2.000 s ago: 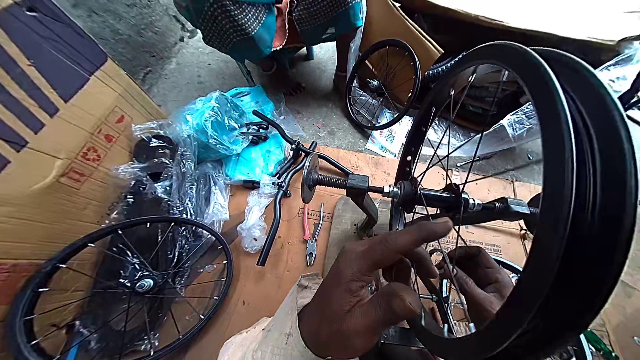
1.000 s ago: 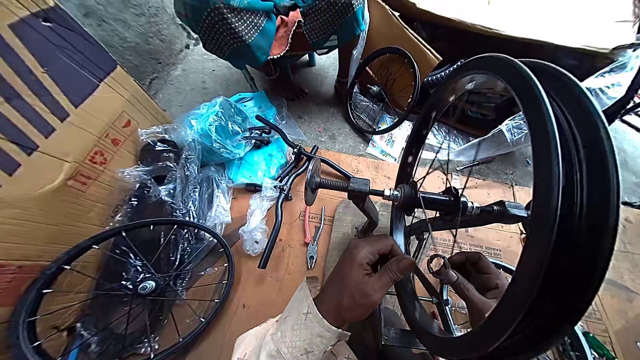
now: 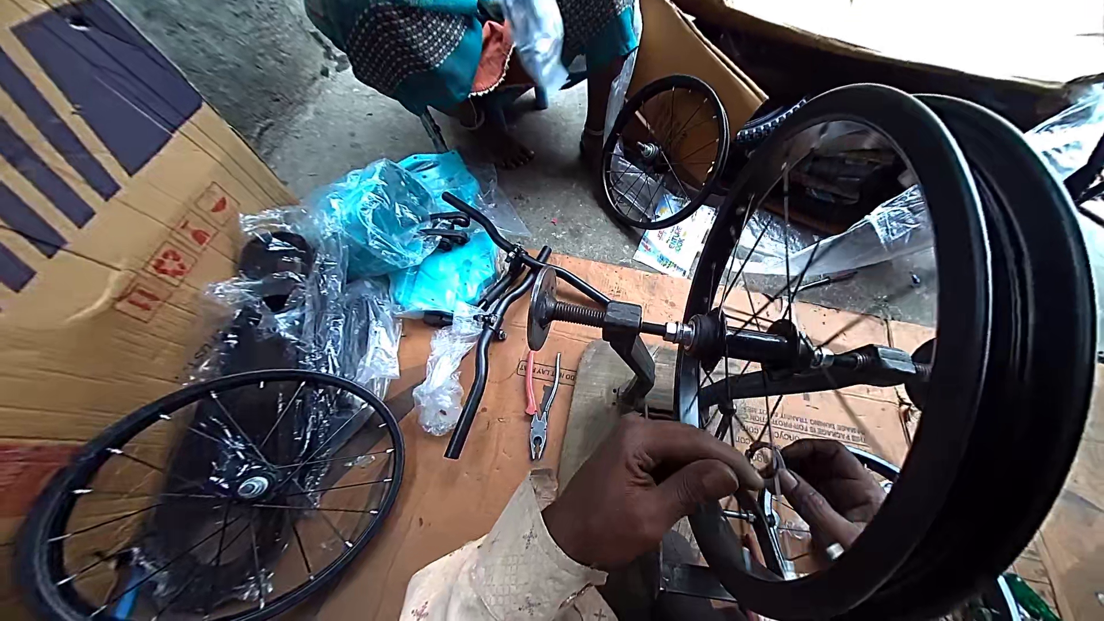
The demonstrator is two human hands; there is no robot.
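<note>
A black spoked bicycle wheel [image 3: 962, 345] stands upright on the right, its hub [image 3: 750, 345] held between the threaded spindles of a metal stand [image 3: 634, 349]. Another black rim [image 3: 1048, 371] shows close behind it. My right hand [image 3: 828, 496], a ring on one finger, pinches a small ring-shaped metal tool [image 3: 761, 457] among the spokes, low inside the rim. My left hand [image 3: 647, 496], in a cream sleeve, comes from the near side with its index fingertip against or beside that tool; whether it grips anything is hidden. Pliers [image 3: 539, 418] lie left of the stand.
Another spoked wheel [image 3: 388, 470] lies at the left over plastic-wrapped black parts [image 3: 276, 276]. Black handlebars [image 3: 483, 379] and blue plastic wrapping [image 3: 371, 216] lie on flattened cardboard [image 3: 492, 492]. A seated person [image 3: 414, 52] is beyond, near a small wheel [image 3: 612, 172]. A large carton [image 3: 112, 259] stands left.
My left hand, which was apart from the ring-shaped tool one second ago, has moved right to it. My right hand stays by the spokes. Clear plastic now hangs before the seated person.
</note>
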